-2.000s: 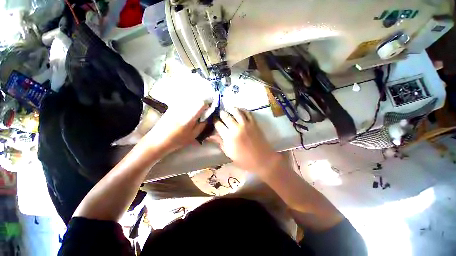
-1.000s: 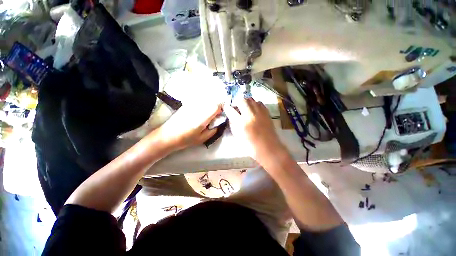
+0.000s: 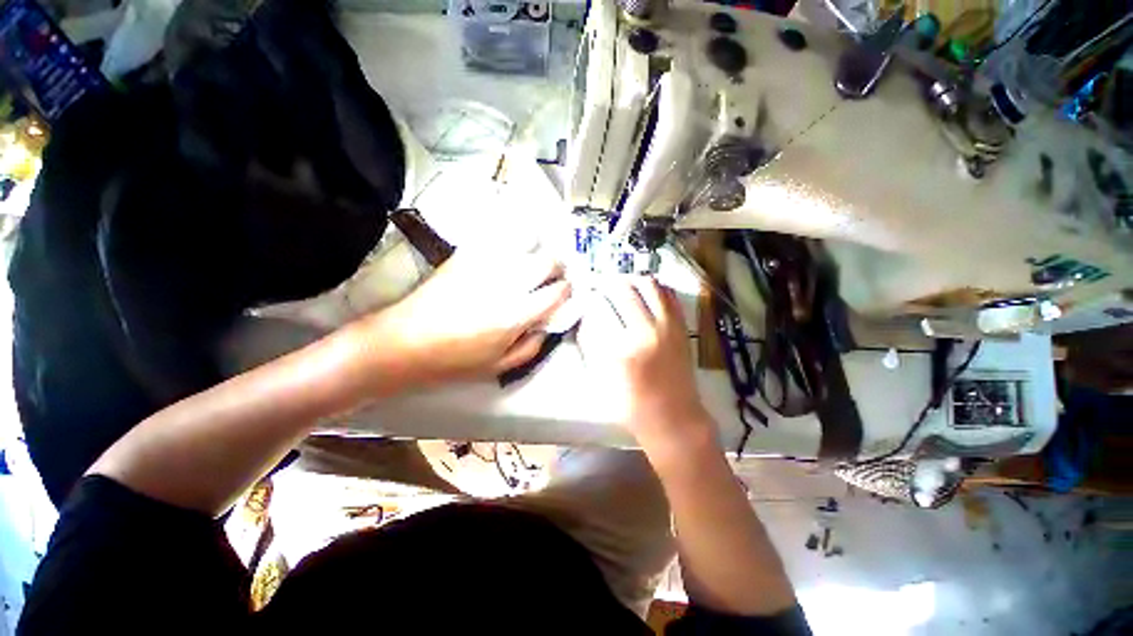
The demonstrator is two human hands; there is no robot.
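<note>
My left hand (image 3: 466,326) is at the left of the needle area, its fingers and thumb closed on a narrow dark strip (image 3: 538,360) whose end shows below the fingers. My right hand (image 3: 636,342) lies flat just right of it, fingertips by the presser foot (image 3: 621,255); glare hides what lies under them. The cream sewing machine head (image 3: 820,186) stands over the fingertips. The dark garment (image 3: 249,186) is heaped to the left, with white lining (image 3: 336,298) beside it, running towards my left hand.
Dark straps and scissors (image 3: 783,323) lie right of the needle under the machine arm. A small tray of metal parts (image 3: 985,401) is at the table's right end. A clear plastic box (image 3: 507,37) stands behind. A phone (image 3: 47,56) is at the upper left.
The view has shifted, so machine and table sit lower and the machine further right. My right hand stays by the presser foot, its fingers now flatter; my left hand still holds the dark strip.
</note>
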